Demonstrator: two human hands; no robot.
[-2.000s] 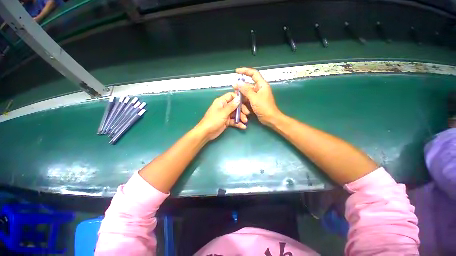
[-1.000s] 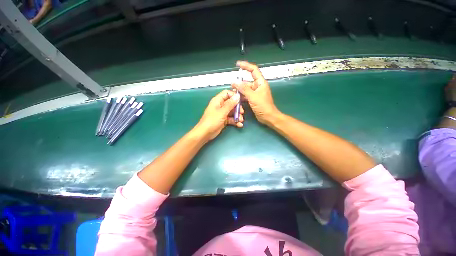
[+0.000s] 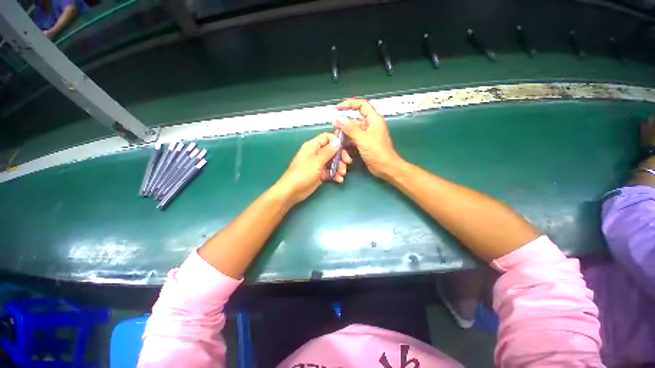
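A slim dark grey-blue pen [image 3: 335, 165] is held over the bench, near the rail. My left hand [image 3: 314, 159] is closed around its barrel, with the lower end showing below the fingers. My right hand [image 3: 368, 135] has its thumb and fingers at the upper end, which they mostly hide. A fanned pile of several grey pens [image 3: 171, 175] with pale ends pointing away lies on the bench to the left of my hands.
A whitish edge rail [image 3: 280, 119] with worn paint runs between the green bench top [image 3: 460, 158] and the dark conveyor belt [image 3: 302, 79]. Several spaced pens [image 3: 386, 57] lie on the belt. A grey metal upright [image 3: 72, 75] stands left. A person's purple sleeve [image 3: 632, 219] is at right.
The pens on the belt have moved left. The held pen's lower end has tilted slightly left, and my fingers have shifted a little around it. The neighbour's arm has come further into view at right.
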